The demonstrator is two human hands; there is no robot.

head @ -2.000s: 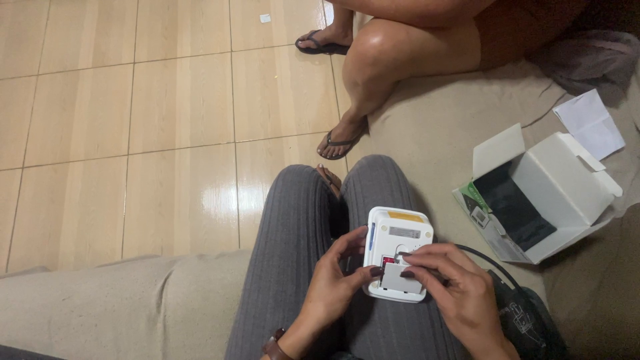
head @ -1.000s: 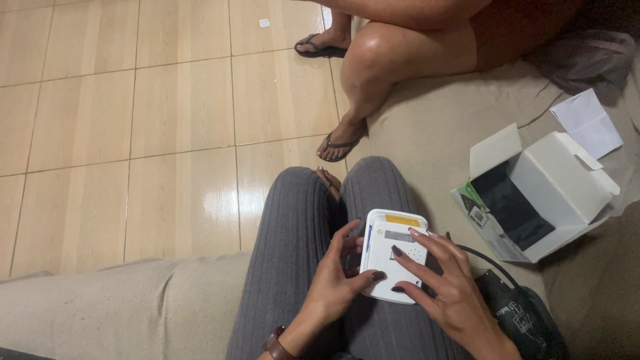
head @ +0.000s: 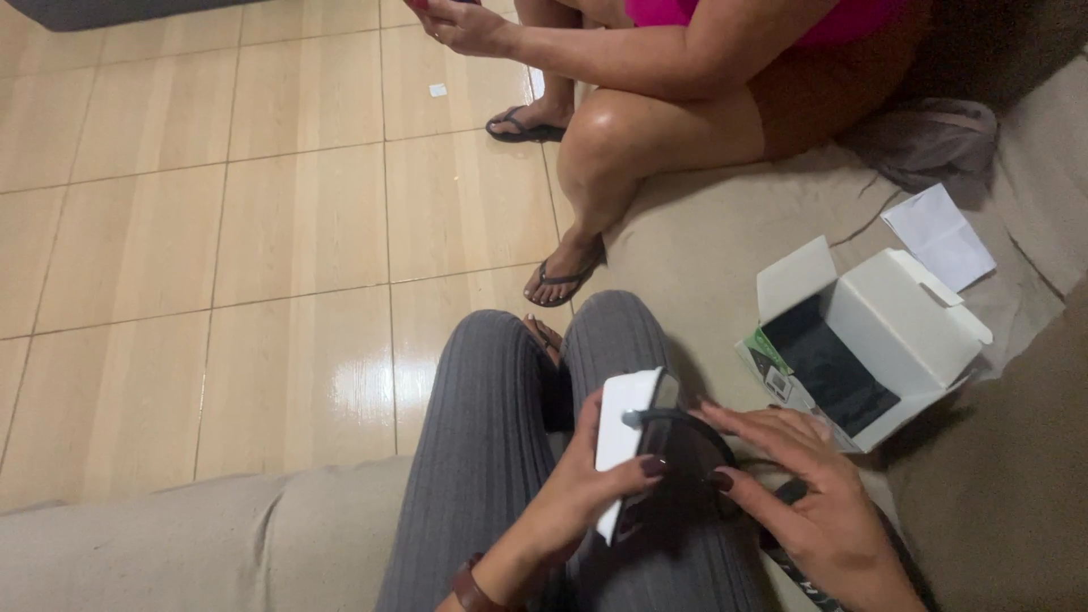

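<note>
My left hand grips a white electronic device by its lower edge, above my lap. The device stands on edge, its white back facing left and a dark, glossy face turned right. A black cable with a metal connector at its end runs from the device's side and curves to the right. Near the cable, my right hand is spread with thumb and fingers apart, holding nothing that I can see. The far side of the device is hidden.
An open white cardboard box lies on the sofa at the right, with a folded white paper behind it. Another person's knee is ahead. A dark strapped item lies partly under my right hand. A grey cloth is farther back.
The device has been turned from lying back-up, with both hands on it, to standing on edge. My right hand has come off it to the right. Earlier, a small cover was handled on its back.
</note>
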